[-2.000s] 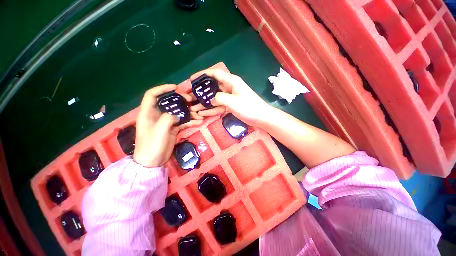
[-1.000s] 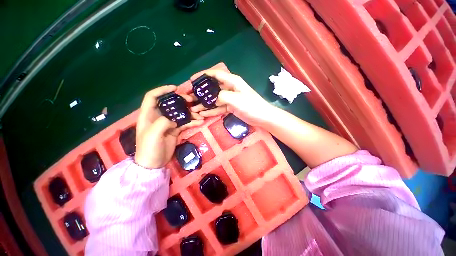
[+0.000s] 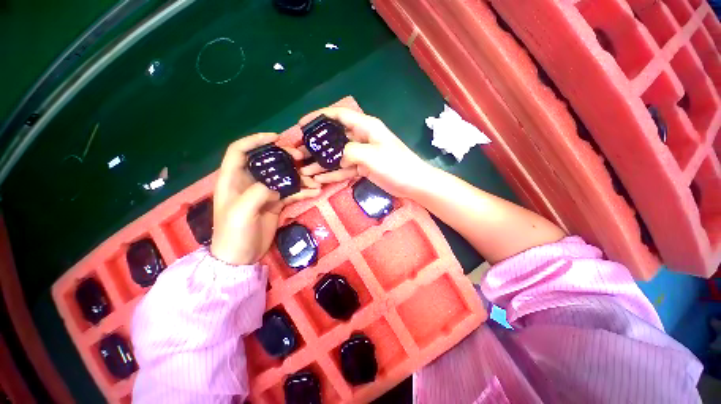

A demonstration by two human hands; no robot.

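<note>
My left hand (image 3: 239,207) holds a black smartwatch body (image 3: 274,170) with rows of small white icons or text lit on its glass. My right hand (image 3: 370,155) holds a second smartwatch body (image 3: 325,143) with a similar lit display, just right of the first. Both are held face up above the back edge of the coral-red foam tray (image 3: 365,294). Several dark watch bodies sit in the tray's pockets, one with a white rectangle on its screen (image 3: 298,246). Two pockets at the tray's right end are empty. My left sleeve covers part of the tray.
Thick coral trays (image 3: 522,118) are piled at the right. A crumpled white scrap (image 3: 454,134) lies on the green surface (image 3: 261,102) beside them. Small white bits lie beyond the tray. A black piece (image 3: 293,5) is cut off at the top edge. A metal rail (image 3: 87,61) curves at upper left.
</note>
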